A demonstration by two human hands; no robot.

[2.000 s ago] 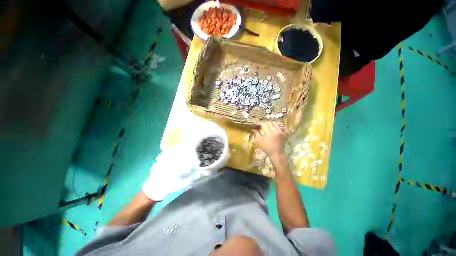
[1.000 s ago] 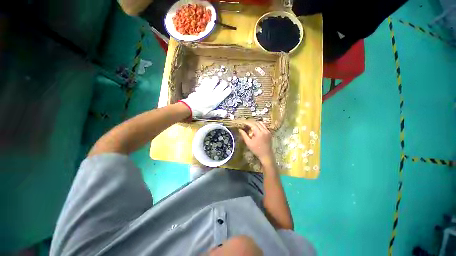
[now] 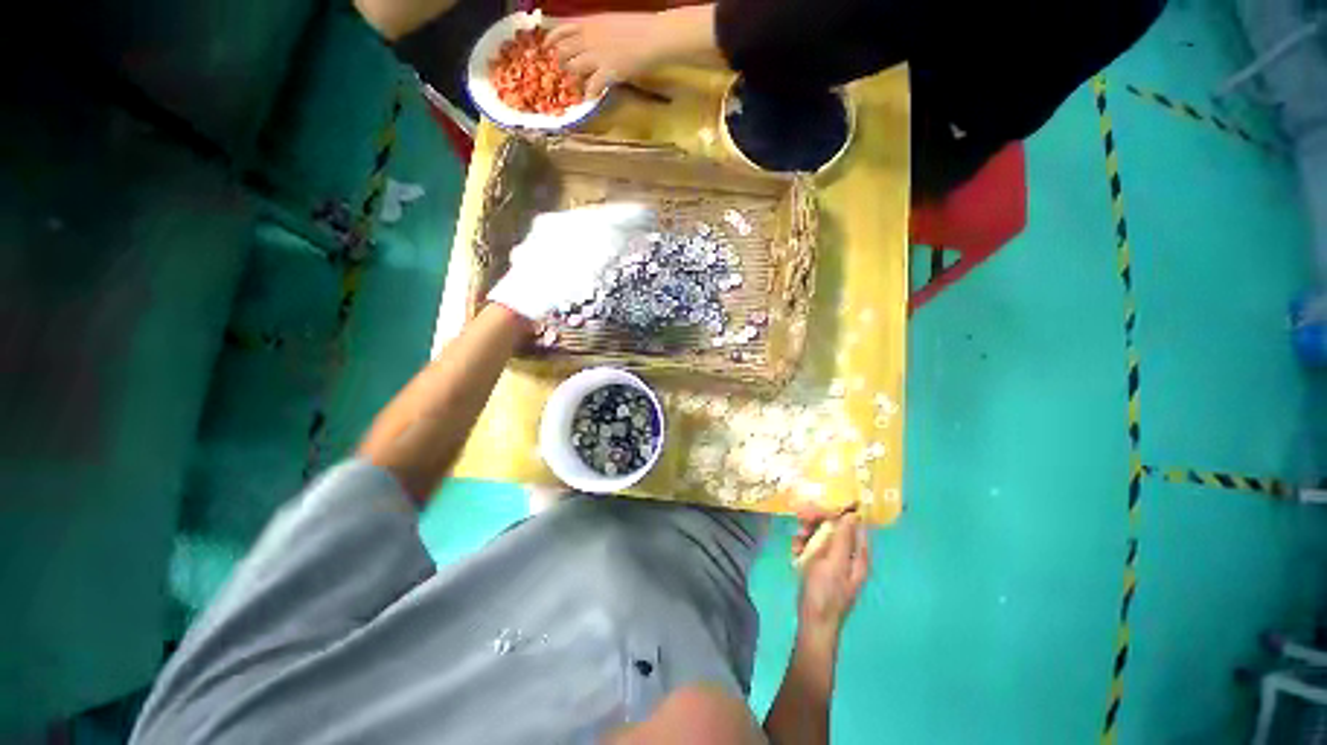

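A large shallow cardboard tray (image 3: 793, 284) lies on the yellow table. Silvery and dark discs (image 3: 677, 284) are heaped in its middle. My left hand (image 3: 565, 262), in a white glove, reaches into the tray at the left edge of the heap; its fingers are blurred and I cannot tell if they grip discs. A white tub (image 3: 553, 429) with grey-dark discs inside stands in front of the tray. My right hand (image 3: 834, 560), bare, is at the table's front right edge with a thin pale piece at its curled fingers. White discs (image 3: 793, 444) lie scattered right of the tub.
A bowl of orange pieces (image 3: 536, 73) stands at the back left, with another person's hand (image 3: 629, 47) in it. A bowl of black pieces (image 3: 789, 124) stands at the back right. A red stool (image 3: 975, 218) is beside the table's right side.
My left hand has left the tub and moved into the tray. My right hand has moved from the tray's front wall back to the table's front edge. Another person's hand has come to the orange bowl.
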